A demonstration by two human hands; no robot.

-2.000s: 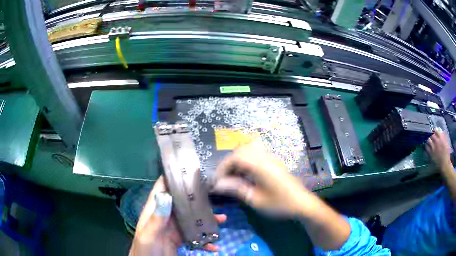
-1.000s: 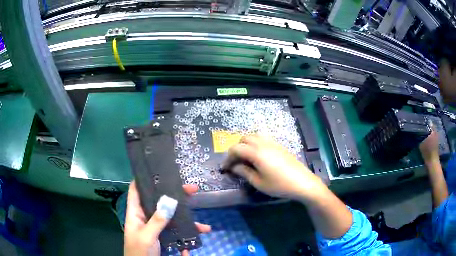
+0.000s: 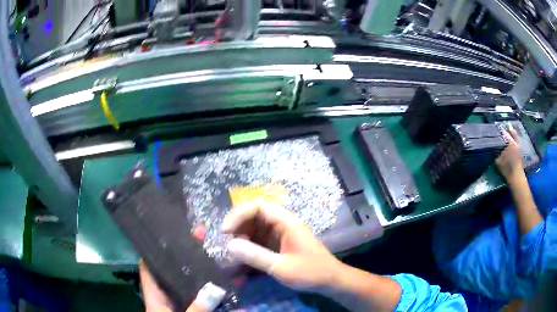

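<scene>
My left hand (image 3: 204,297), cut off by the bottom edge, holds a long black plate (image 3: 162,228) tilted over the left side of the tray; a whitish cover is on the thumb. My right hand (image 3: 284,244) is over the near part of the parts tray (image 3: 363,213), fingers bent, thumb and fingertips apart. Blur hides whether a small part is between them. Small silver rings (image 3: 305,164) lie loose in the tray around an orange-yellow card (image 3: 250,194).
Another long plate (image 3: 388,167) lies right of the tray. Stacked plates (image 3: 467,155) stand beyond it. A person in blue (image 3: 473,228) reaches in at right. Conveyor rails (image 3: 201,79) cross behind the bench; a grey post (image 3: 30,134) stands left.
The view has shifted, so tray and bench sit lower and further left. The held plate is more tilted. My right hand's thumb and fingers have spread apart over the tray.
</scene>
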